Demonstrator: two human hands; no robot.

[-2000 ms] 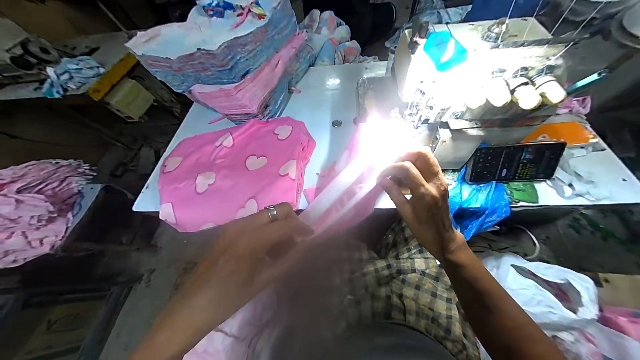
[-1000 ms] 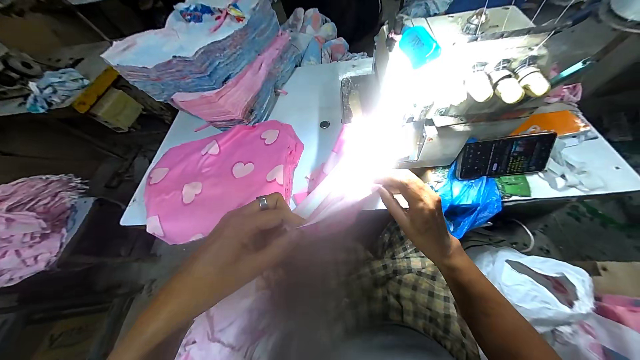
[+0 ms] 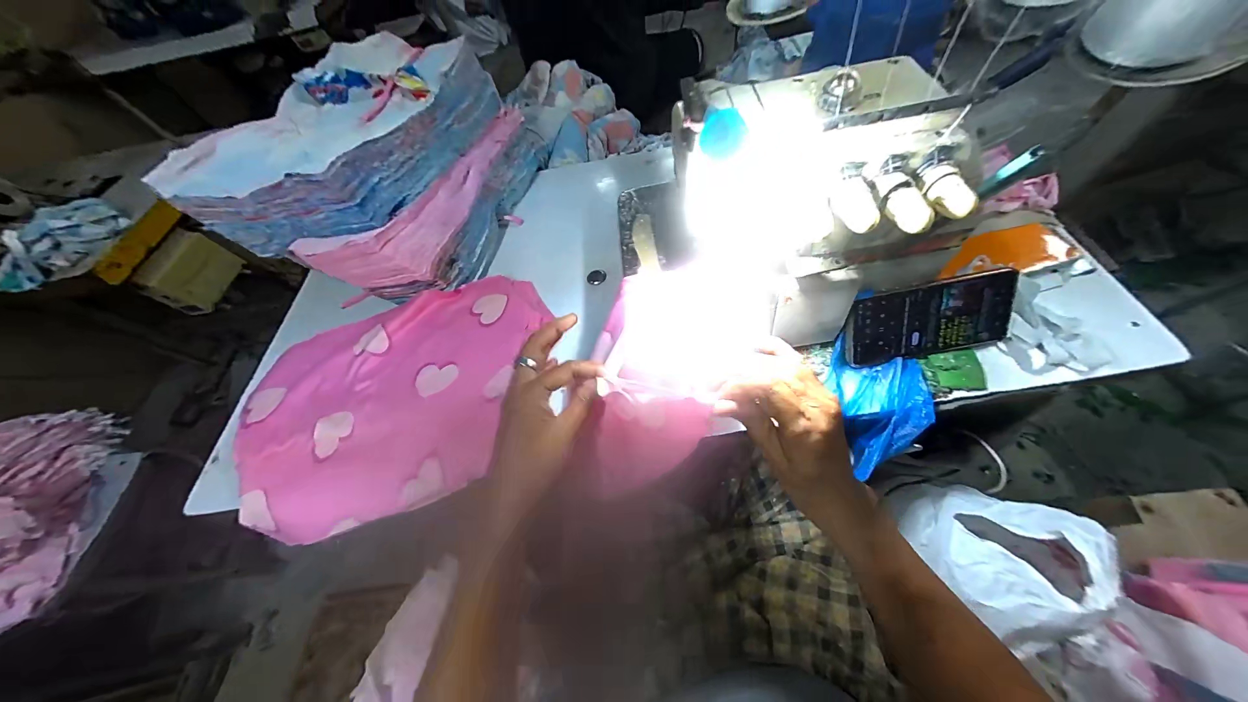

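Note:
A strip of pink heart-print fabric [image 3: 648,424] hangs over the table's front edge, pinched at its left by my left hand [image 3: 546,400], which wears a ring. My right hand [image 3: 792,409] grips its right side, close to the sewing machine [image 3: 829,283]. Glare from the machine's lamp hides the needle area and the fabric's far part. Left of my hands, a larger pink piece with pale hearts [image 3: 390,400] lies flat on the white table [image 3: 556,214].
Stacked cut fabric [image 3: 361,195] stands at the table's back left. Right of the machine's front are a phone [image 3: 931,314], a blue plastic bag [image 3: 882,400] and an orange item [image 3: 1014,249]. A white plastic bag [image 3: 1004,556] sits below at right, pink cloth [image 3: 49,507] at far left.
My hands have moved farther apart along the fabric, which was held as a slanting pale band and now hangs between them. My left hand's fingers are more extended.

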